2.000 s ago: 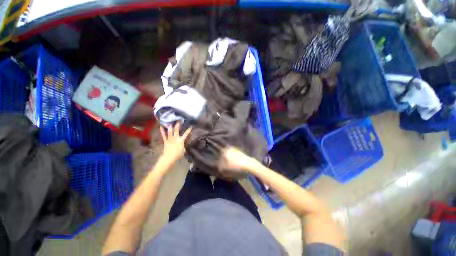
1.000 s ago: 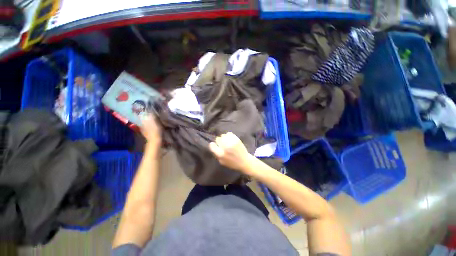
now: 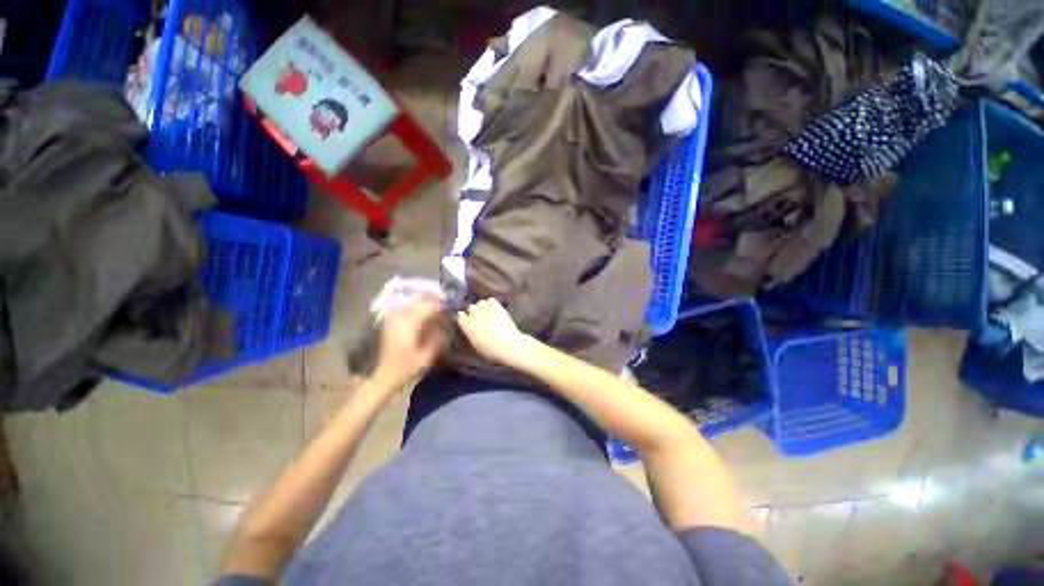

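Note:
Grey-brown garment pieces (image 3: 538, 183) with white cloth parts (image 3: 472, 172) lie heaped over a blue slatted crate (image 3: 678, 206) directly in front of me. My left hand (image 3: 414, 332) is blurred and holds a bunched garment piece with a white part (image 3: 403, 295) at the near left end of the heap. My right hand (image 3: 490, 330) is closed on the edge of the same cloth, just right of my left hand. The fingertips of both hands are partly hidden by cloth and blur.
A stool (image 3: 321, 101) with red legs stands left of the heap. A dark garment pile (image 3: 92, 246) lies over a blue crate (image 3: 269, 286) at left. Dotted cloth (image 3: 876, 124) hangs at right beside a teal bin (image 3: 936, 218). A blue crate (image 3: 836, 383) stands on the tiled floor.
The view has tilted down, and the table edge has left the picture. My hands have come closer together with the cloth between them. The white part now bunches at my left hand.

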